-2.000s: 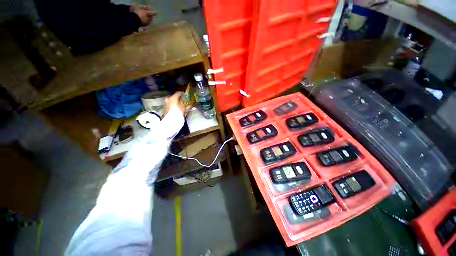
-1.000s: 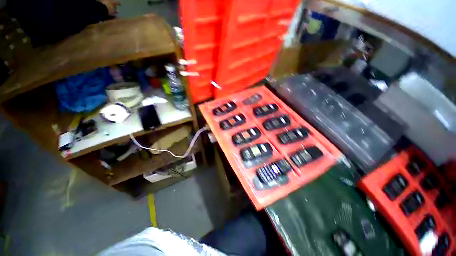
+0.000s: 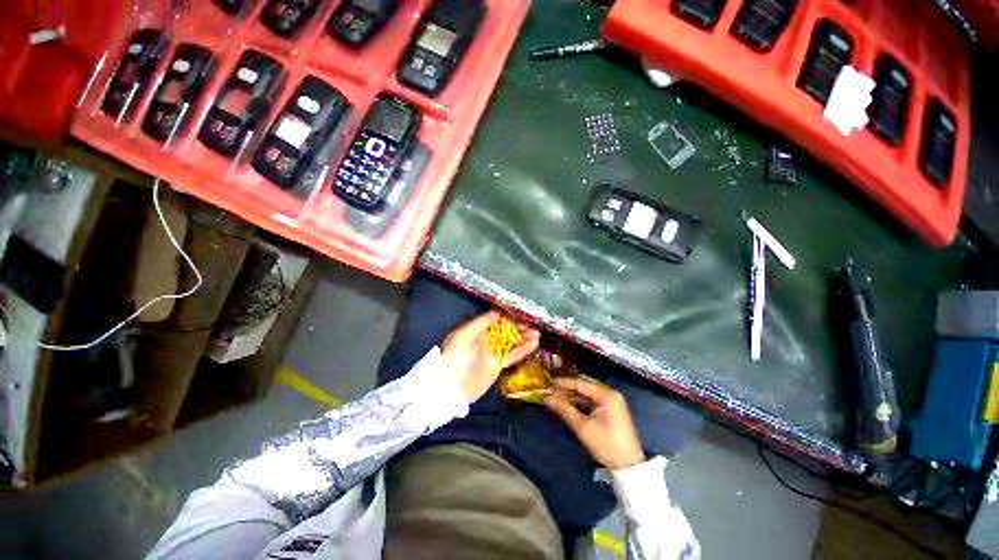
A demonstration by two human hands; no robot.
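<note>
My left hand and my right hand are over my lap, below the front edge of the green mat. They hold a small yellow-orange crinkled thing, like a packet, between them. A bright yellow part of it shows in my left palm. My right fingertips pinch its right side. Its contents cannot be told.
A black phone back lies on the green mat. Phones fill a red tray at left and another red tray at upper right. An electric screwdriver, a white stick and a blue device are at right.
The view has swung from the shelf to the mat and my lap. My left arm has come back from the shelf. Both hands now show, with the yellow-orange thing between them.
</note>
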